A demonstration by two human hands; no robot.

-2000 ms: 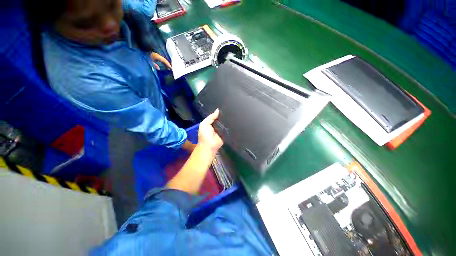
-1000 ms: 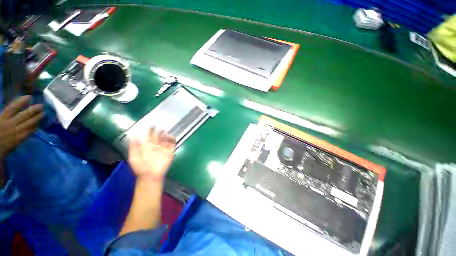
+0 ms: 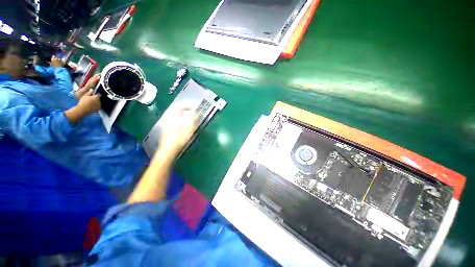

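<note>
My left hand (image 3: pixel 179 126) is blurred and lies over a thin silver-grey bottom cover (image 3: pixel 168 113) near the bench's near edge; whether the fingers grip it cannot be told. My right hand is out of the picture. In front of me an open laptop base (image 3: pixel 333 177) shows a round fan, a mainboard and a long black battery. It lies on a white foam sheet (image 3: pixel 234 193) over a red-orange pad (image 3: pixel 432 168). The base's lower edge is cut off by the picture.
A closed laptop (image 3: pixel 255 18) lies on a white sheet and red pad farther back. A white ring magnifier (image 3: pixel 124 81) stands at the left. A small silver object (image 3: pixel 178 81) lies beyond the cover. A neighbour in blue (image 3: pixel 47 114) has both hands near the magnifier. More units lie farther left.
The cover, earlier raised and tilted in my left hand, now lies on the bench. My view has turned right and closer to the open base. The neighbour's hands have moved to the unit by the magnifier.
</note>
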